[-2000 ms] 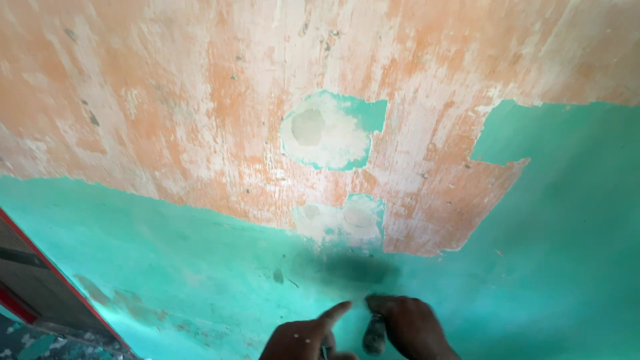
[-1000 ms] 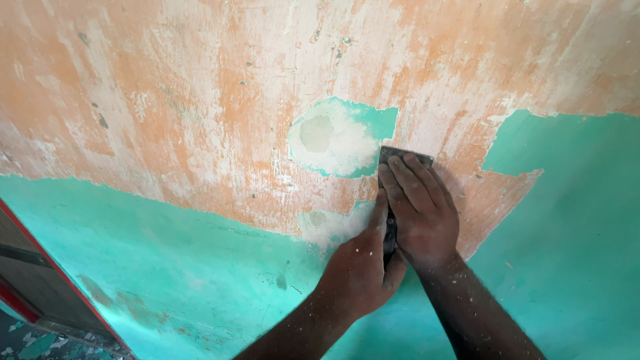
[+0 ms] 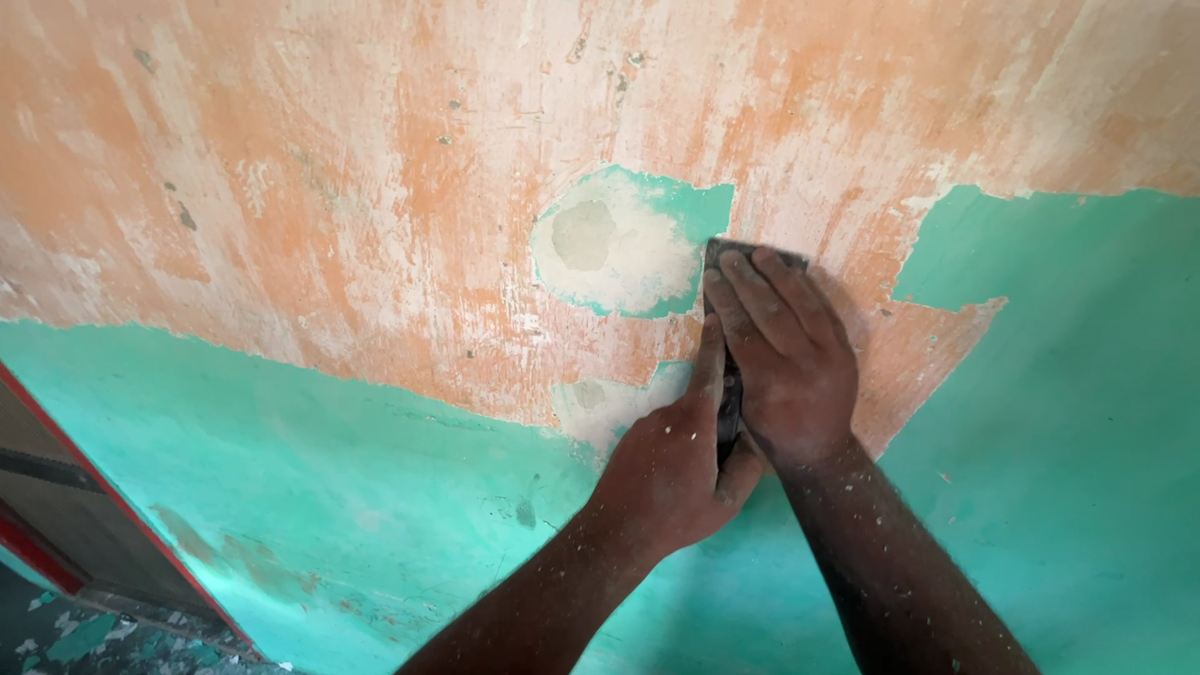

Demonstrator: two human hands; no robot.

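Against a wall (image 3: 403,141) partly stripped of its green paint, both hands are on a dark scraper (image 3: 729,412) with a flat blade. My left hand (image 3: 670,469) is wrapped around its handle, thumb and index finger along it. My right hand (image 3: 792,361) lies over the blade, fingers pressed flat just below its upper edge. The blade sits against the wall, right beside a whitish patch (image 3: 647,258) rimmed with green paint. A smaller whitish patch (image 3: 589,398) shows left of my left hand. My right palm hides much of the tool.
Green paint (image 3: 1078,403) covers the wall at the right and lower down. At the lower left is a brown panel (image 3: 122,525) with a red frame (image 3: 169,544). Paint flakes (image 3: 82,639) lie on the floor below it.
Two seconds ago both hands were low, in front of the green paint; they then rose with the tool to the bare strip beside the patch. Since one second ago they have hardly moved.
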